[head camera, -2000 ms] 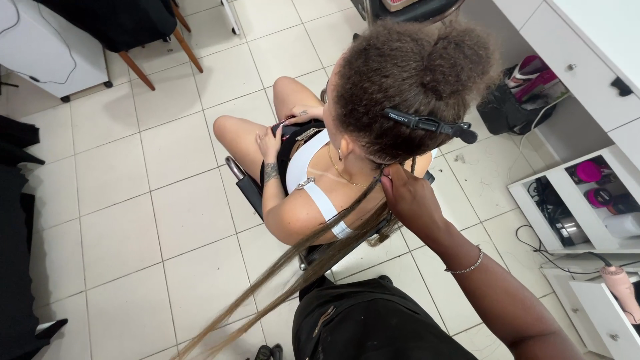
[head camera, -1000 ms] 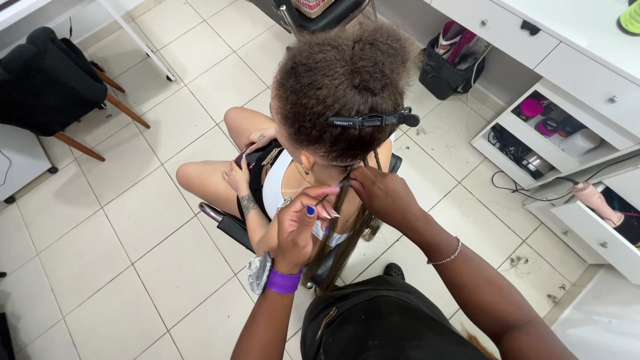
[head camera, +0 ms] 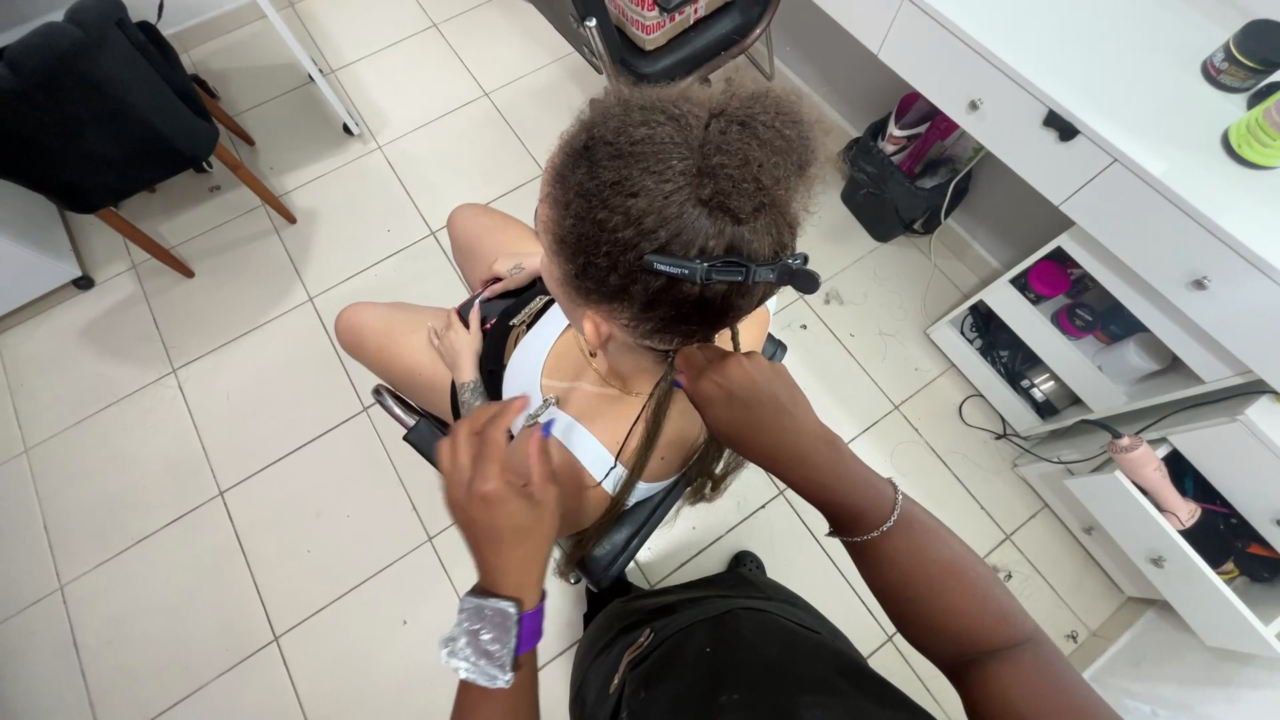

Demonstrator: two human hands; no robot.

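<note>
A seated person's dark curly hair (head camera: 650,180) is gathered up, with a black hair clip (head camera: 730,269) across the back of the head. At the nape my right hand (head camera: 735,390) pinches the root of a hair strand. Long brown lengths of hair (head camera: 650,440) hang from there down the person's back. My left hand (head camera: 505,480) is raised over the person's shoulder, slightly blurred, fingers apart and holding nothing visible. A foil-covered piece (head camera: 480,638) sits on a purple wristband (head camera: 531,624) at my left wrist. My right fingertips are partly hidden.
White drawers (head camera: 1180,280) and an open shelf unit (head camera: 1090,400) with jars stand at the right. A pink hair tool (head camera: 1155,480) lies at an open drawer. A black bag (head camera: 895,190) is on the floor. A black chair (head camera: 100,100) stands upper left, and another holds a box (head camera: 655,20).
My left hand came into view and reached the strands by the nape, then moved away from them to the left with its fingers apart. My right hand has stayed at the nape.
</note>
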